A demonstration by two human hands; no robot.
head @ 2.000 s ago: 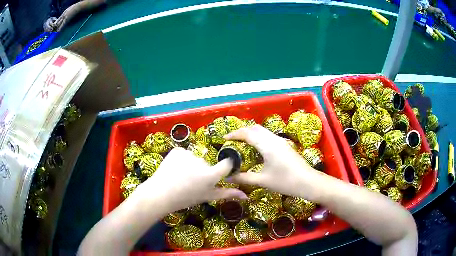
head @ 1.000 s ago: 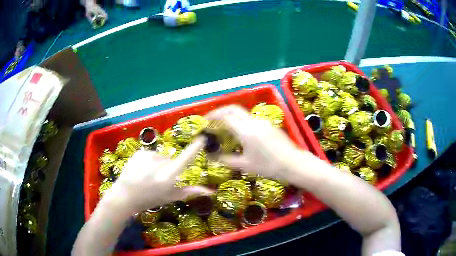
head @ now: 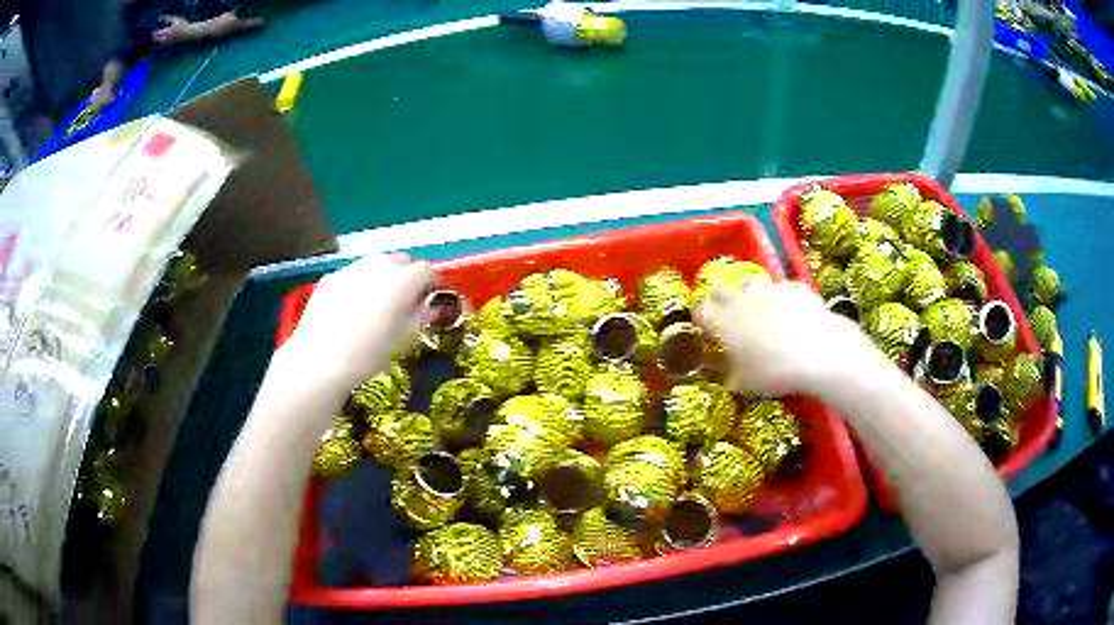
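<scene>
Many gold mesh grilles (head: 531, 427) lie in the large red tray (head: 550, 595), several with round open necks facing up. Dark foam pieces (head: 364, 525) lie at the tray's lower left. My left hand (head: 367, 315) is over the tray's upper left, its fingers beside an open-necked grille (head: 444, 310); whether it grips it cannot be told. My right hand (head: 782, 338) is blurred over the tray's right side, fingertips down among the grilles. Its fingers partly hide what they touch, so its hold cannot be told.
A small red basket (head: 797, 195) heaped with grilles stands at right, with yellow pens (head: 1095, 381) beyond it. A tipped carton (head: 116, 244) with grilles inside is at left. Behind is the green belt (head: 635, 122), carrying a white-and-gold item (head: 582, 26); a grey post (head: 959, 104) rises there.
My hands held a grille together over the tray's middle; now they are apart, left hand further left, right hand further right. The white-and-gold item has moved right along the belt.
</scene>
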